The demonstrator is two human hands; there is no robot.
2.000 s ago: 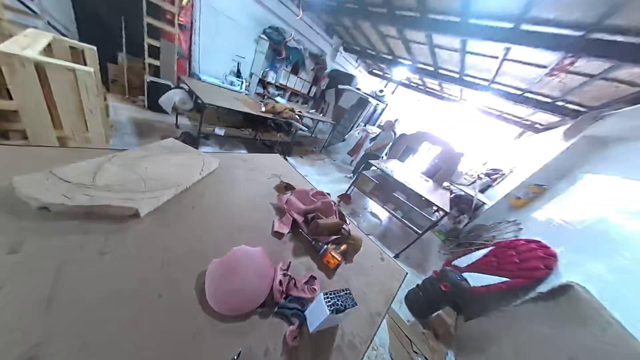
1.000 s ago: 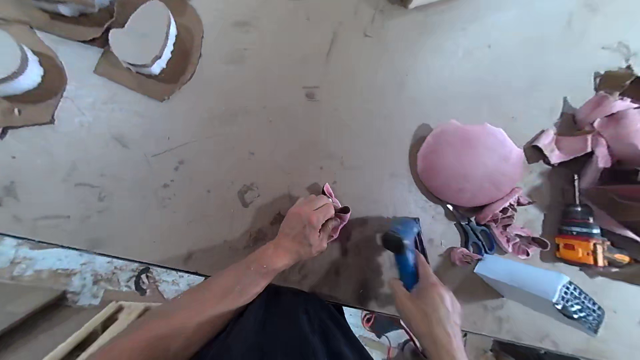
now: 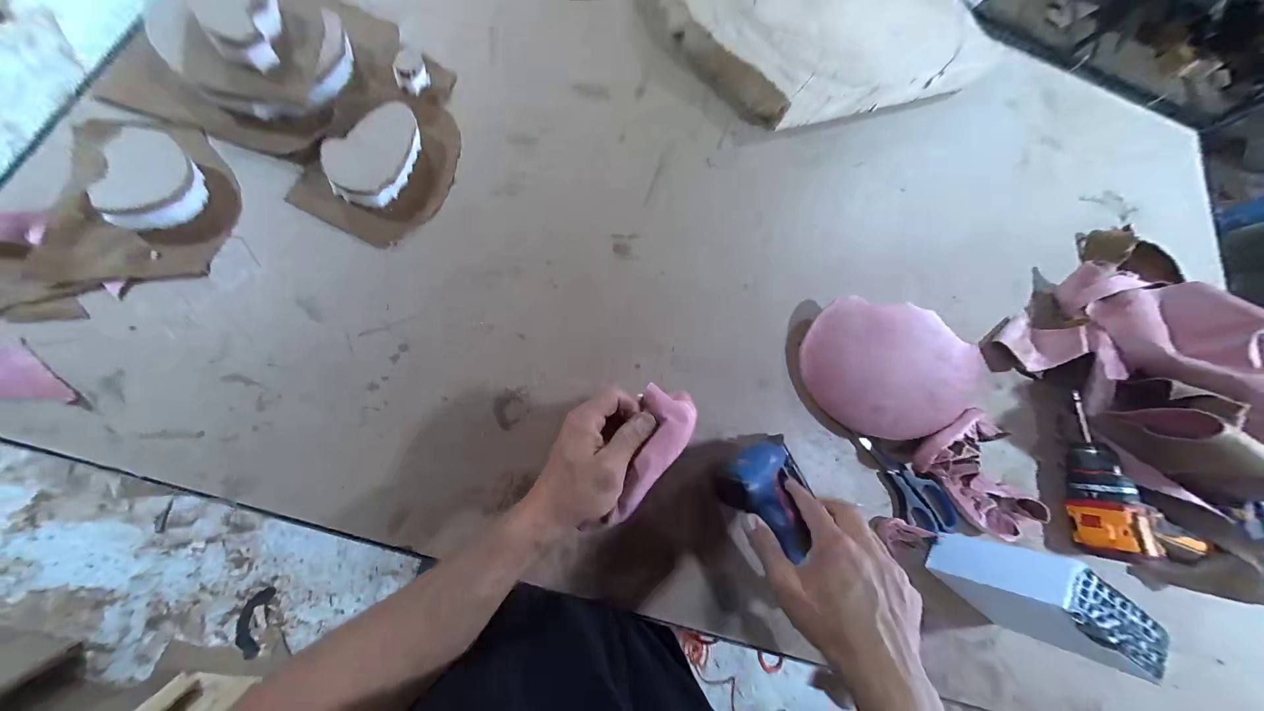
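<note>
My left hand (image 3: 595, 459) pinches a small padded piece covered in pink fabric (image 3: 660, 449) just above the table, near its front edge. To the right, my right hand (image 3: 839, 573) grips a blue handheld tool (image 3: 765, 484), apparently a staple gun, its head pointing toward the pink piece without touching it. Right of the tool lies a round pink-covered pad (image 3: 889, 367). Scissors with dark handles (image 3: 916, 499) rest below that pad beside crumpled pink scraps (image 3: 973, 479). My left fingers hide part of the small piece, and its underside cannot be seen.
An orange and black cordless drill (image 3: 1111, 504) lies at the right by a heap of pink fabric (image 3: 1185, 336). A white box (image 3: 1047, 597) is near the front edge. Heart-shaped boards on white foam (image 3: 373, 153) sit upper left. A thick pale slab (image 3: 829, 59) lies at the back.
The view has swung down from the workshop to the table. Since one second ago, more of the pink piece shows in my left hand. My right hand still holds the blue tool.
</note>
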